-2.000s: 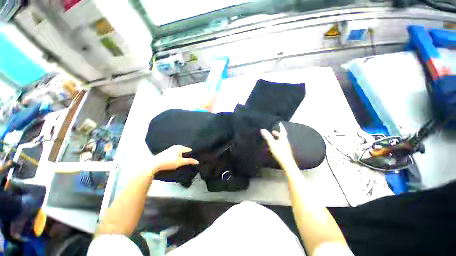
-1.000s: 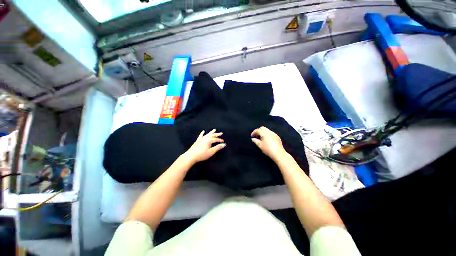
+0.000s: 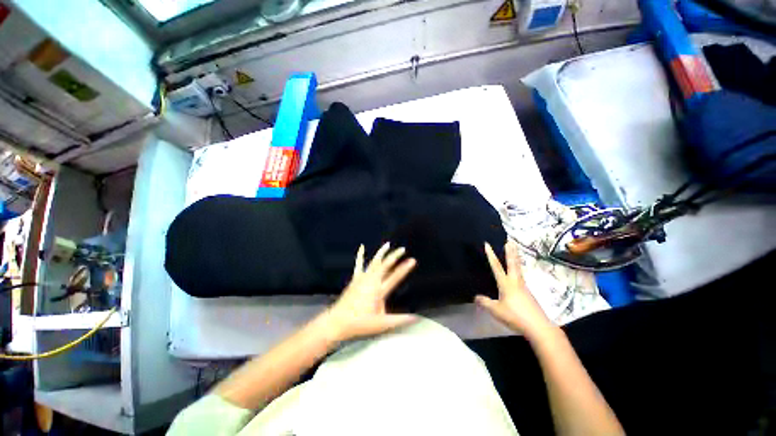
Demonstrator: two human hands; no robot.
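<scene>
Black trousers (image 3: 340, 213) lie over the right part of the black padded sleeve board (image 3: 230, 247), with two leg-like parts reaching back over the white table. The board's rounded left end shows bare. My left hand (image 3: 372, 294) rests with fingers spread at the garment's front edge, near its middle. My right hand (image 3: 515, 294) lies with fingers spread at its right front corner. Both hands look flat and grip nothing. The steam iron (image 3: 604, 243) rests on a crumpled whitish cloth (image 3: 566, 285) to the right of the garment.
A blue arm with a red label (image 3: 289, 136) stands behind the board. The white padded table (image 3: 247, 328) is under the work. A second white table (image 3: 587, 102) with dark blue cloth (image 3: 736, 136) is at the right. Grey shelving (image 3: 145, 255) stands at the left. Dark hoses run from the iron.
Both hands have moved towards the front edge of the garment, and their fingers have spread. The right hand has also moved right. The garment lies flatter over the board, its leg parts still at the back.
</scene>
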